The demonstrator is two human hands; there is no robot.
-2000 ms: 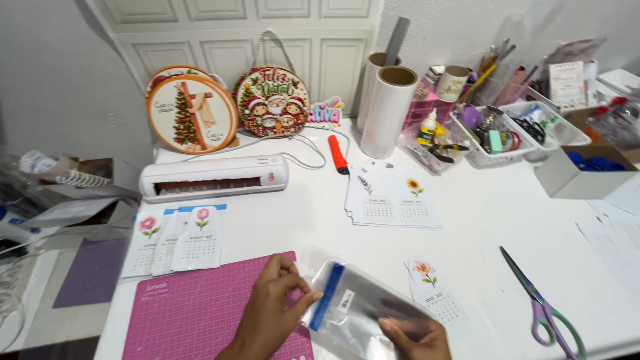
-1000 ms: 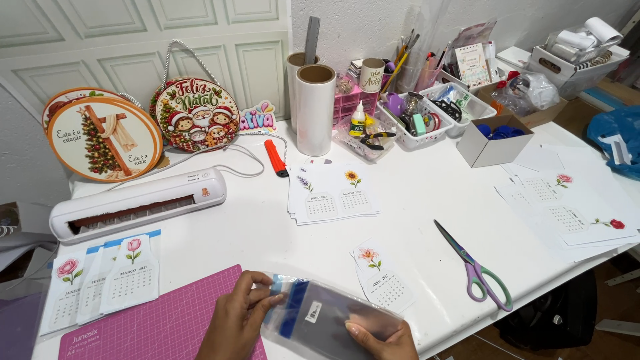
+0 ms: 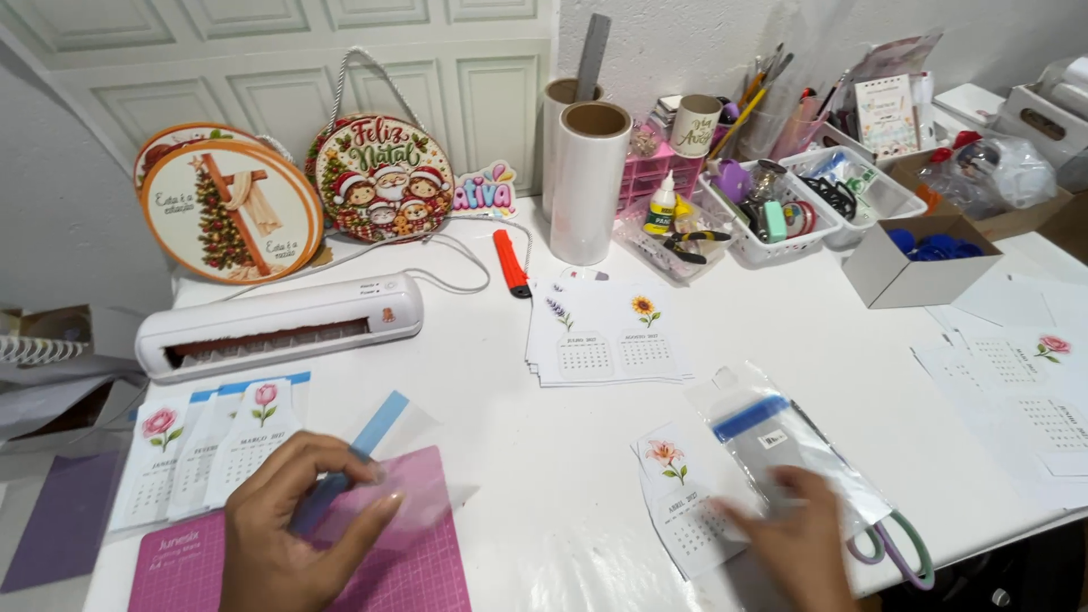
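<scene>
My left hand (image 3: 310, 518) pinches a clear plastic sleeve with a blue strip (image 3: 382, 425) between thumb and fingers, over the pink cutting mat (image 3: 416, 561). Blurred, my right hand (image 3: 790, 535) is at the lower part of a clear packet with a dark blue band (image 3: 765, 433); whether it grips the packet cannot be told. The packet lies over the scissors (image 3: 901, 552), whose handles stick out. Just left of my right hand are cut April calendar cards with an orange lily (image 3: 667, 476). Cards with pink flowers and blue-edged sleeves (image 3: 255, 442) overlap at the left.
A white laminator (image 3: 280, 323) stands behind the mat. Printed calendar sheets (image 3: 612, 340) lie mid-table, near a red utility knife (image 3: 512, 263). Film rolls (image 3: 586, 187), plastic baskets (image 3: 773, 246) and a box of blue pieces (image 3: 922, 263) line the back. More sheets (image 3: 1011, 382) are at the right.
Both hands were on the packet near the mat. The packet is now at the right over the scissors, and my left hand holds a separate sleeve on the left.
</scene>
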